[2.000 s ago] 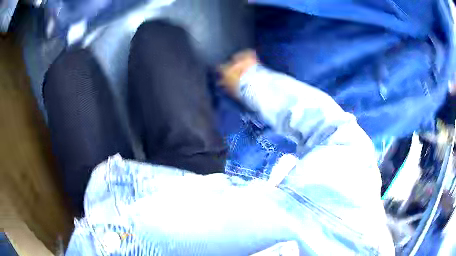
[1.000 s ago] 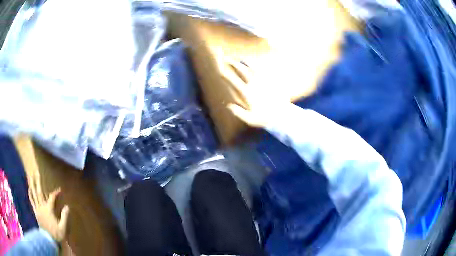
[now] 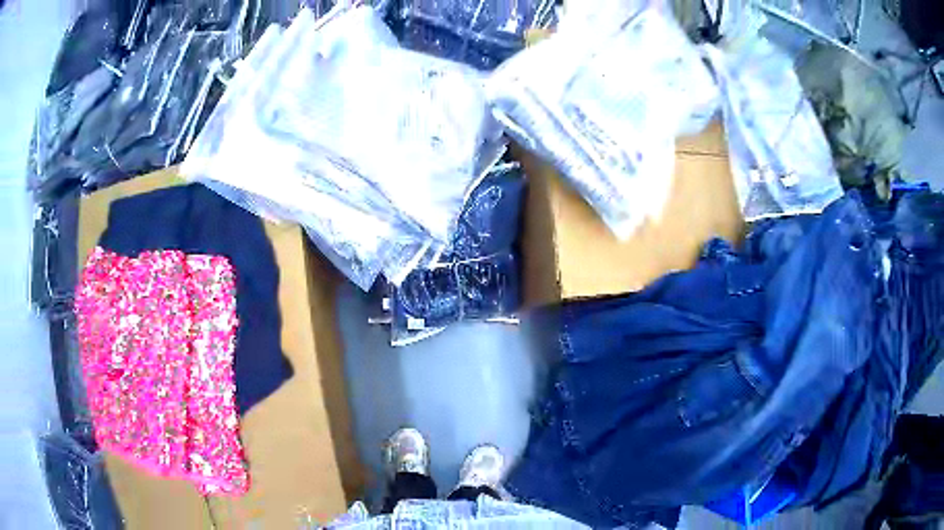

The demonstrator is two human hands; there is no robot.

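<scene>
Light garments in poly bags point(image 3: 362, 124) lie in an overlapping stack at the upper centre-left, across the left carton's back edge. A second stack of pale bagged garments point(image 3: 611, 104) lies on the right carton point(image 3: 631, 248). Bagged dark garments point(image 3: 466, 264) sit on the floor between the cartons. A heap of loose dark-blue denim point(image 3: 714, 362) spreads at the right. A pink patterned garment point(image 3: 171, 362) lies over navy cloth point(image 3: 259, 300) on the left carton point(image 3: 290, 455). Neither of my hands is in the picture.
Dark bagged garments point(image 3: 124, 109) are piled at the upper left. A flat clear poly bag point(image 3: 771, 135) lies right of the pale stack, near an olive-green sack point(image 3: 854, 109). A blue crate point(image 3: 761, 502) shows under the denim. My shoes point(image 3: 409, 452) are on the grey floor.
The view has swung from my knees and the denim to a higher look over both cartons. Both hands, seen one second ago, have left the picture. I now appear to be standing.
</scene>
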